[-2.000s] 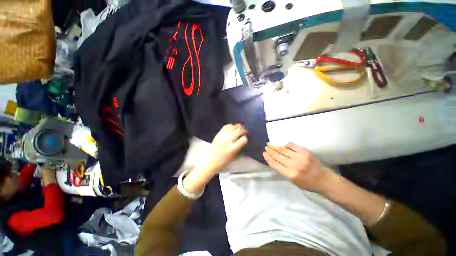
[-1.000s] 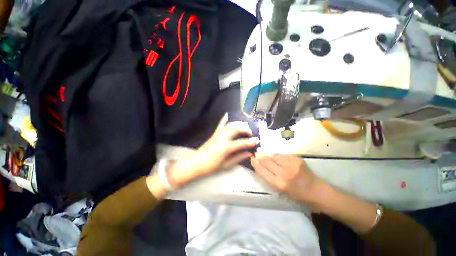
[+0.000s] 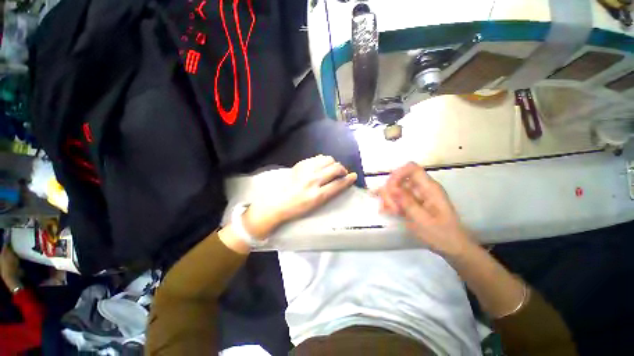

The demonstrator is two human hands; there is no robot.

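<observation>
A black garment (image 3: 156, 118) with red loops and lettering lies left of the needle, and its edge reaches under the brightly lit presser foot area (image 3: 353, 126) of the white sewing machine (image 3: 445, 24). My left hand (image 3: 306, 186) lies on the cloth edge and pale bed just below the needle, fingers together; whether it pinches the cloth is unclear. My right hand (image 3: 420, 205) is beside it on the right, slightly blurred, fingers curled with the tips near each other. I cannot tell whether it holds anything small.
The pale machine bed (image 3: 514, 191) runs to the right. Dark red snips (image 3: 530, 115) and a partly hidden yellow scissor handle (image 3: 486, 94) lie behind. White cloth (image 3: 375, 285) covers the lap. A person's red sleeve (image 3: 22, 323) shows at lower left.
My right hand has moved off the cloth edge, slightly right and up. My left hand has drawn a little back from the needle. The view has shifted, and the machine head sits higher in it.
</observation>
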